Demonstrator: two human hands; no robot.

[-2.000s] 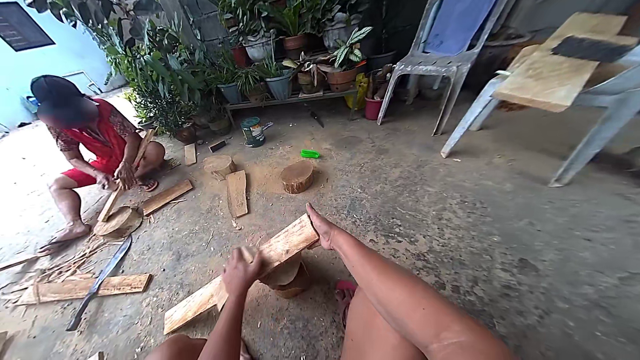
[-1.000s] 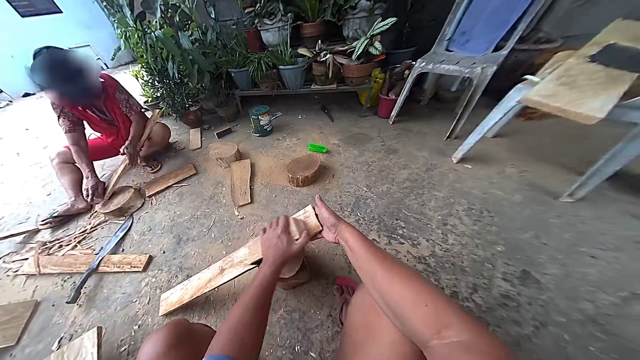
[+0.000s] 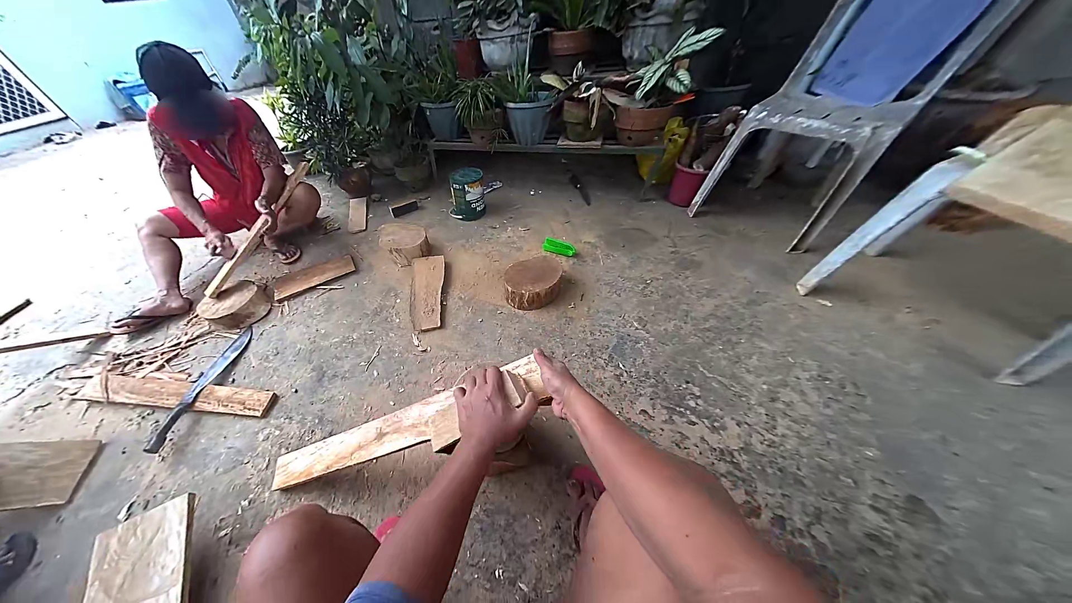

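A long light wooden plank (image 3: 360, 445) lies slanted across a round wood stump (image 3: 511, 459), its lower end reaching down to the left. My left hand (image 3: 490, 410) presses palm-down on a small wooden block (image 3: 445, 427) that rests on the plank's upper part; the block's underside is hidden. With my right hand (image 3: 557, 383) I grip the plank's upper right end, the thumb along its edge. My knees are on either side of the stump.
A co-worker (image 3: 222, 167) sits at the upper left, holding a plank on a log slice (image 3: 234, 304). A machete (image 3: 201, 389) lies across a board. Log slices, a green plastic item (image 3: 559, 247), a paint can (image 3: 467, 194), potted plants and chairs (image 3: 804, 126) stand beyond.
Since two seconds ago my left hand has moved up along the plank, toward my right hand. My right hand has stayed at the plank's end.
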